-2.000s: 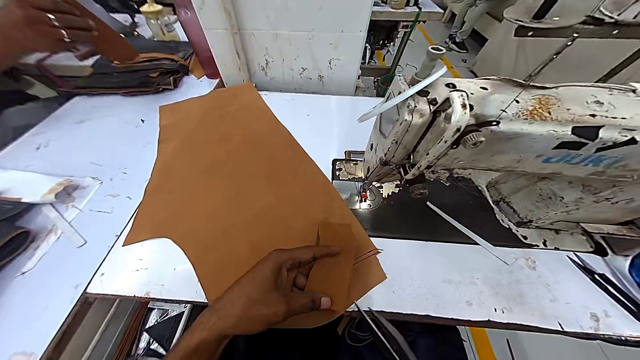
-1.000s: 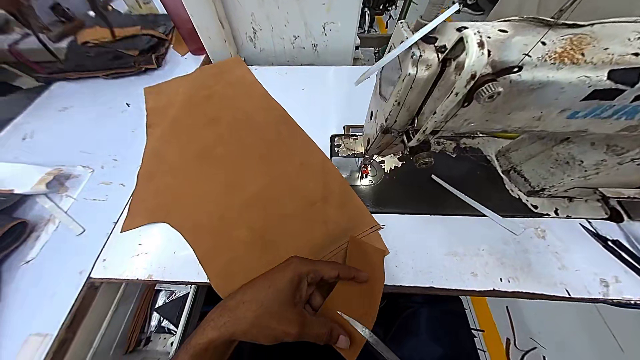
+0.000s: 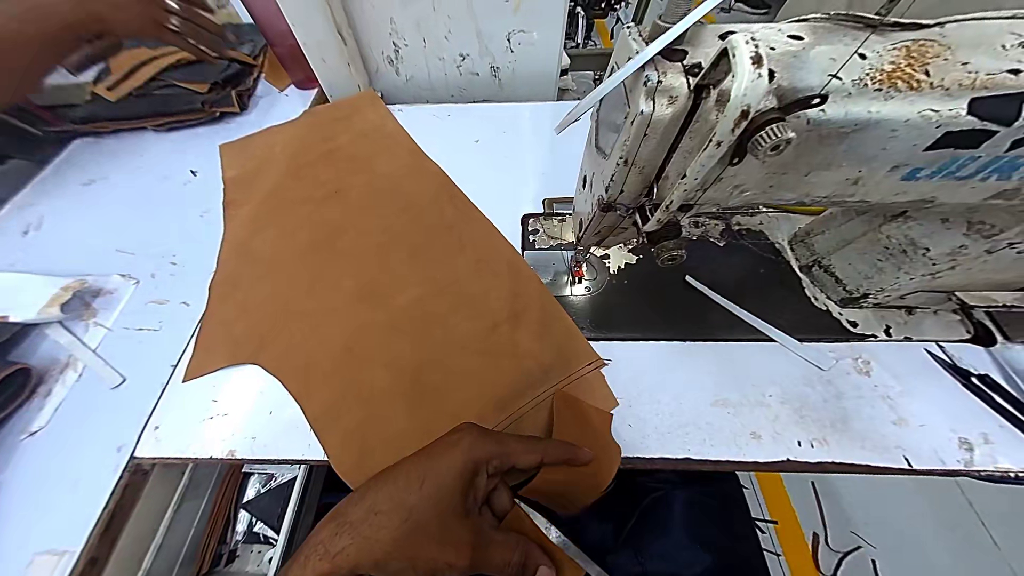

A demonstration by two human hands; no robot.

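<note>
A large tan leather panel (image 3: pixel 376 264) lies across the white table, with a double row of dark stitching near its lower right end. At the front edge my left hand (image 3: pixel 448 504) grips that end, thumb below and index finger extended over a folded tan flap (image 3: pixel 588 448). A narrow metal blade (image 3: pixel 560 536) points up from the bottom beside my left fingers, against the leather; its handle is out of frame. My right hand is not in view. The needle area of a worn white sewing machine (image 3: pixel 578 268) is right of the panel.
A co-worker's hand (image 3: pixel 188 28) is over a pile of dark and tan pieces (image 3: pixel 160 88) at upper left. White strips lie on the machine bed (image 3: pixel 744 316) and at left (image 3: pixel 84 352). Black-handled snips or tweezers (image 3: pixel 976 384) lie at the right edge.
My left hand has shifted down and left with the leather's end, and more of the stitching shows. The co-worker's hand, earlier holding a tan piece, is now over the pile.
</note>
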